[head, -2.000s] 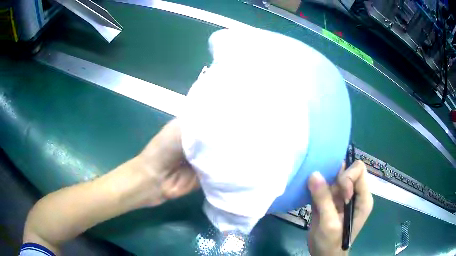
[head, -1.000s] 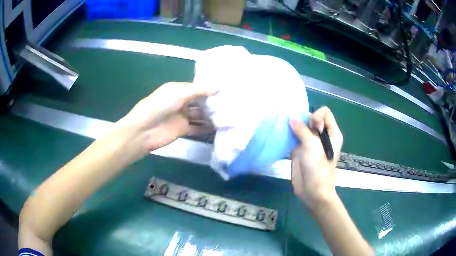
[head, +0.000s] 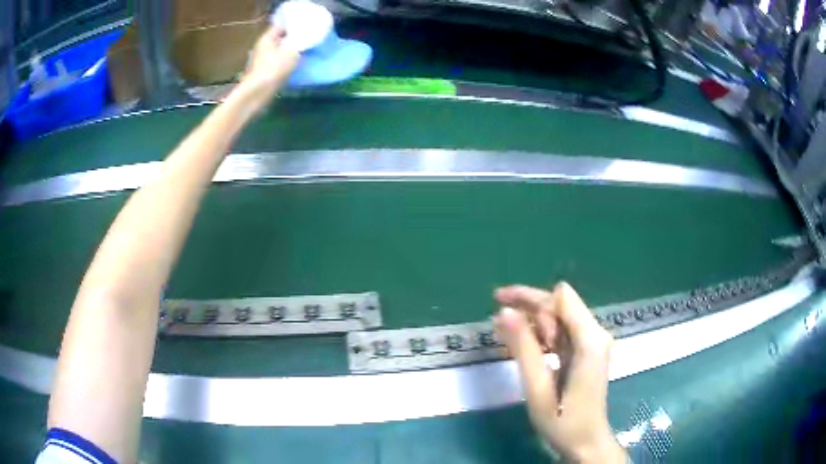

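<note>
My left hand [head: 272, 62] is stretched far forward at the top left and grips the white and light blue cap [head: 331, 63] by its white part. My right hand [head: 566, 362] is low, right of centre, over a fixture bar [head: 430, 347], with its fingers curled. The bar shows several small dark round components left of the hand. Whether the right hand still holds the tweezers is unclear; only a faint dark blur and a small pale spot show at its fingers. Another fixture bar [head: 272, 314] lies to the left, partly behind my left forearm.
More bars [head: 706, 299] run to the right along the pale metal strip [head: 335, 399]. A second strip [head: 435, 163] crosses the green surface farther back. A dotted clear sheet [head: 648, 428] lies at the lower right. A blue bin [head: 54, 100] and brown box [head: 213, 41] stand at the far left.
My left hand has carried the cap forward and away to the upper left; my right hand has let go of it. The view has shifted, and the separate bar near the front edge no longer shows there.
</note>
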